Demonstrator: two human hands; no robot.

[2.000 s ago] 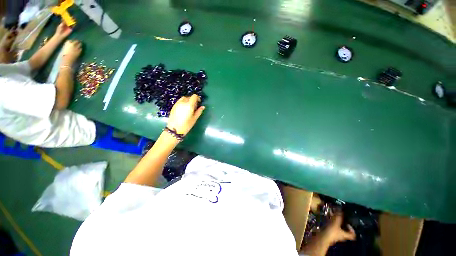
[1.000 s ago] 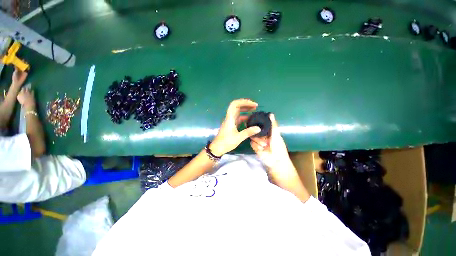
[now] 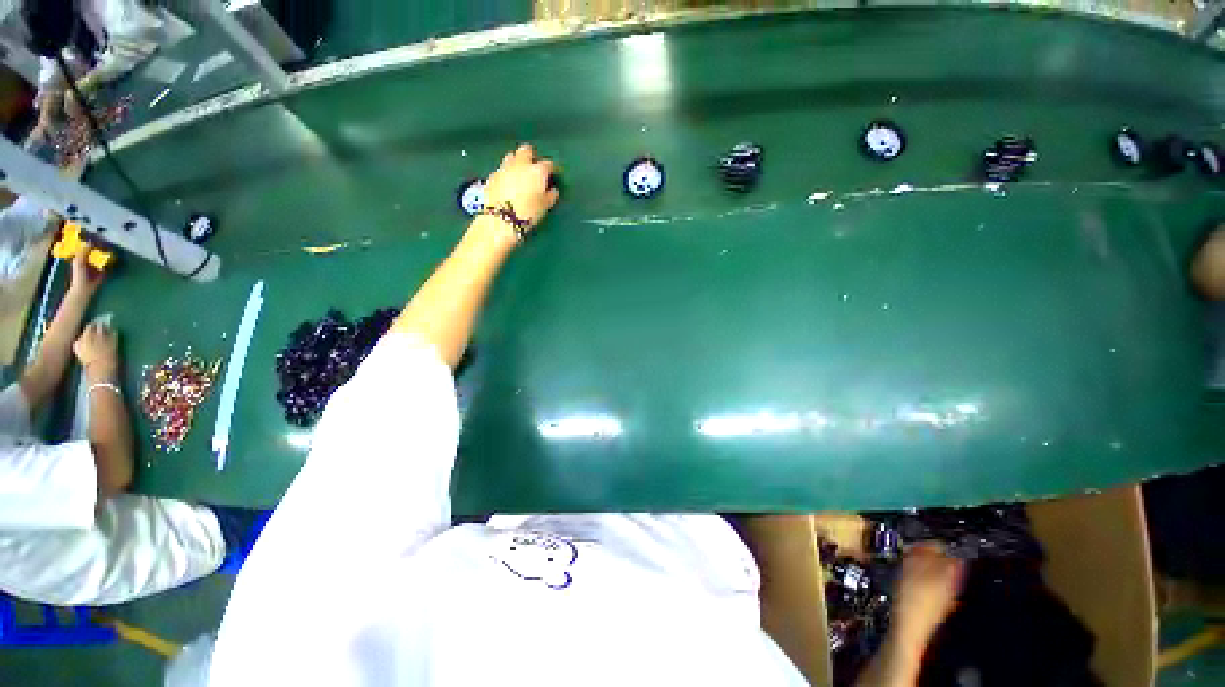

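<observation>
My left hand point(image 3: 521, 188) is over the conveyor belt point(image 3: 403, 175), its fingers curled down around a dark round housing, of which only a black edge shows. My right hand point(image 3: 927, 588) is blurred, inside the open carton point(image 3: 790, 577) among black housings point(image 3: 1001, 604); whether it grips one cannot be told. A pile of small black inserts point(image 3: 323, 362) lies on the green bench, partly hidden by my left sleeve.
White-faced units point(image 3: 644, 177) and dark units point(image 3: 740, 167) sit spaced along the belt. A pale divider strip point(image 3: 239, 376) and small coloured parts point(image 3: 175, 396) lie left. A neighbour's arms and yellow tool point(image 3: 83, 247) are beyond. Another person's hand point(image 3: 1210, 263) shows at right.
My hands have parted from the dark housing held between them at the bench edge. My left hand has moved forward onto the belt; my right has gone down into the carton.
</observation>
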